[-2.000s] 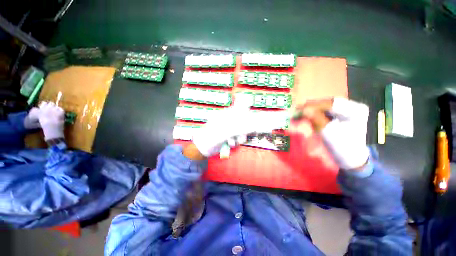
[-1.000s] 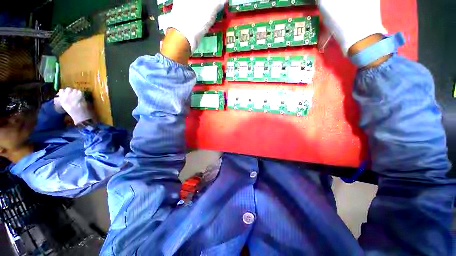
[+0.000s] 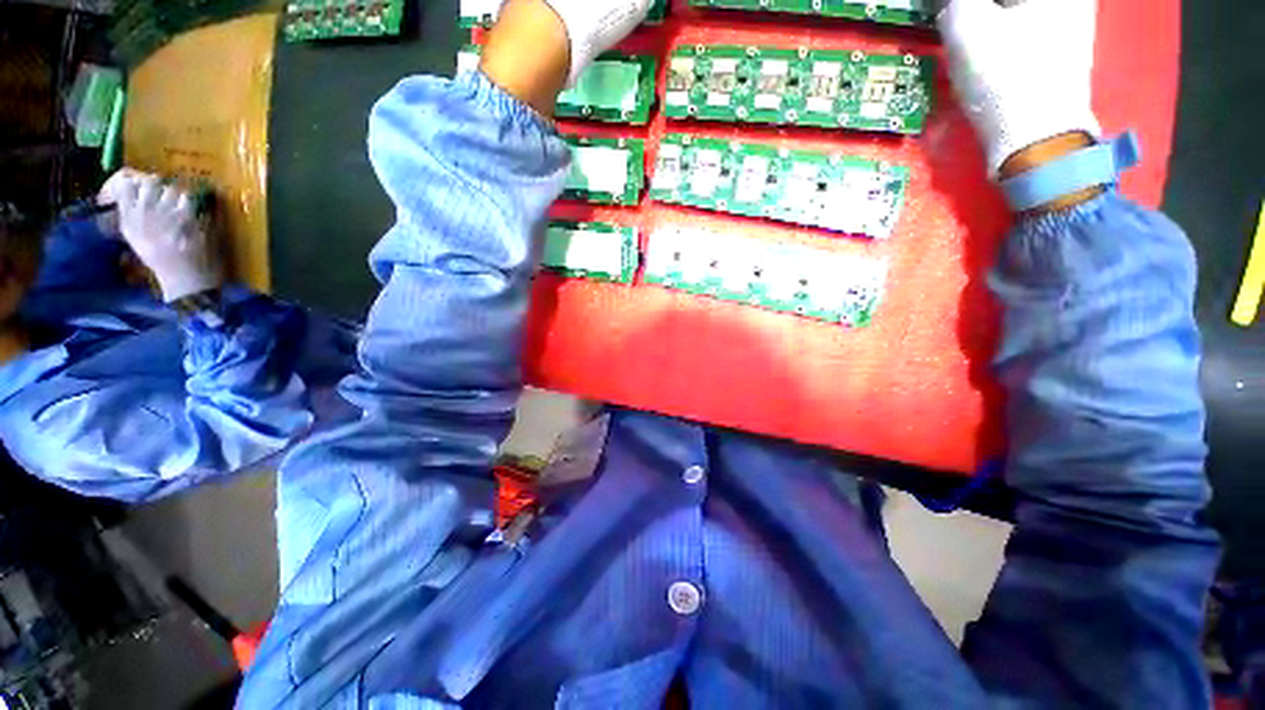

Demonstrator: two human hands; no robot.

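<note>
My left hand point(image 3: 594, 25), in a white glove, is at the top edge over the left column of boards, partly cut off. My right hand point(image 3: 1020, 63), also white-gloved, is at the top right of the right column, its fingers at the top edge. Whether either hand holds anything is not visible. Green circuit boards lie in two columns on the red mat point(image 3: 777, 382). The bare board point(image 3: 791, 89) shows its pale component squares. Below it are another board point(image 3: 777, 185) and the lowest board point(image 3: 760, 275), bright with glare. Left-column boards point(image 3: 605, 169) carry white strips.
At left a person's gloved hand point(image 3: 167, 233) works over a tan-brown sheet point(image 3: 208, 104). A green board point(image 3: 343, 17) lies on the dark bench point(image 3: 326, 167). A yellow slip point(image 3: 1251, 271) is at the right edge. A blue wrist band point(image 3: 1065, 174) is on my right wrist.
Since two seconds ago both hands have moved from mid-mat to the far boards, and the view has come closer and lower. Over the last second the boards shifted slightly up and right in view.
</note>
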